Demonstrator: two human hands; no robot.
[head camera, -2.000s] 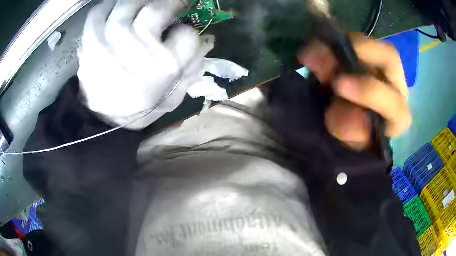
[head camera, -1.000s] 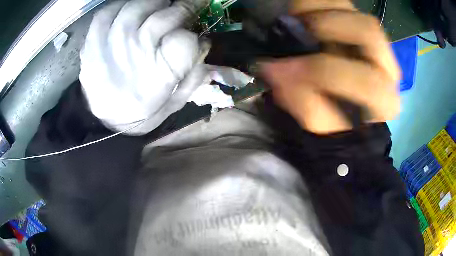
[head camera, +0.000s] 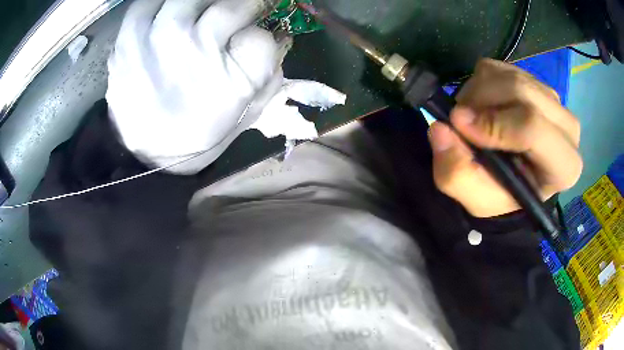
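My bare right hand holds the black handle of a soldering iron. Its barrel points up and left, and its tip is at the green circuit board at the top edge. My gloved left hand is closed at the board's left side, with the fingertips dirty and partly cut off by the top edge. Thin solder wire runs from the left edge across the glove. What the fingertips pinch is partly hidden. A torn white scrap sticks out from under the glove.
A bright lamp tube curves along the upper left. The dark green bench top has its front edge near my body. A black cord lies at the upper right. A blue bin and yellow, blue and green crates stand at the right.
My right hand has moved right and down from its blurred place over the bench, and the iron's tip is now at the board. My left hand has barely moved.
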